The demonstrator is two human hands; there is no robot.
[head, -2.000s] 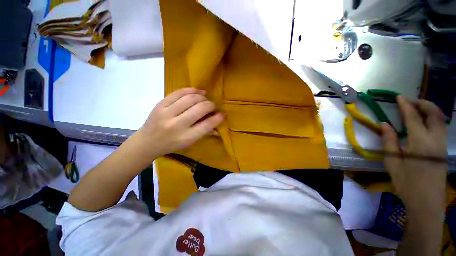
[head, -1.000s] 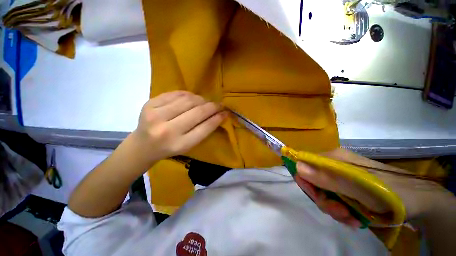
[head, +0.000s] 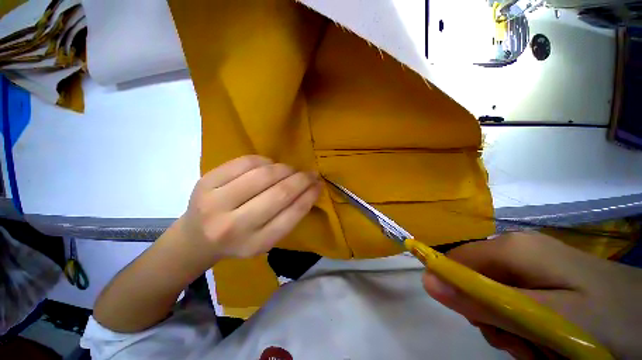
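The mustard-yellow garment panel [head: 394, 112] lies over the table's front edge. A folded pocket welt [head: 401, 176] crosses its right part between seam lines. My left hand [head: 253, 204] pinches the cloth at the welt's left end. My right hand [head: 521, 281] holds the fabric shears [head: 486, 285] by the handles; the yellow handle shows, the green one is hidden. The blades look nearly closed, and their tips touch the cloth beside my left fingertips.
Fanned cut pieces [head: 49, 53] lie at the upper left. The sewing machine bed [head: 556, 77] is at the upper right, with a dark smartphone [head: 628, 91] at its right side. Small green-handled scissors [head: 76, 271] lie on a white surface at lower left.
My right hand has picked up the shears from the table on the right and brought their tips to the welt's left end. My left hand still pinches the cloth. The view has shifted slightly.
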